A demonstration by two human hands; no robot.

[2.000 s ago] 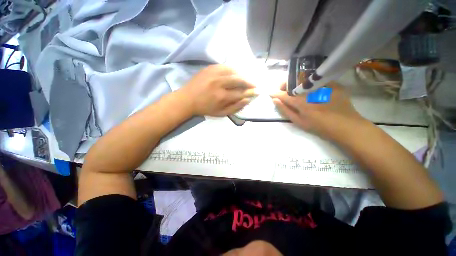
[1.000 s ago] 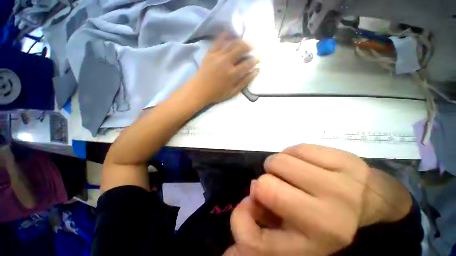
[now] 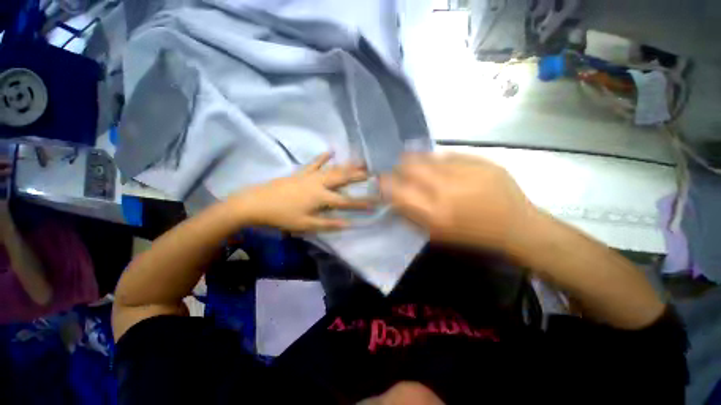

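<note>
The grey garment piece (image 3: 261,103) lies in folds on the left of the machine bed. A corner of it hangs over the front edge towards my body. My left hand (image 3: 304,198) lies on the cloth near that edge with its fingers spread. My right hand (image 3: 451,198) is blurred at the right border of the cloth; its fingers are on the cloth, but whether they grip it is unclear.
The machine head (image 3: 506,28) is at the top right, with a blue block (image 3: 551,67) beside it. A beige cord (image 3: 678,150) with a white label (image 3: 651,96) lies at the right. A blue-bodied device (image 3: 67,99) and a person in a maroon top (image 3: 51,273) are at the left.
The cloth has been drawn from the needle area towards my body, over the front edge. My left hand has come down with it. My right hand has moved up from near my chest onto the cloth.
</note>
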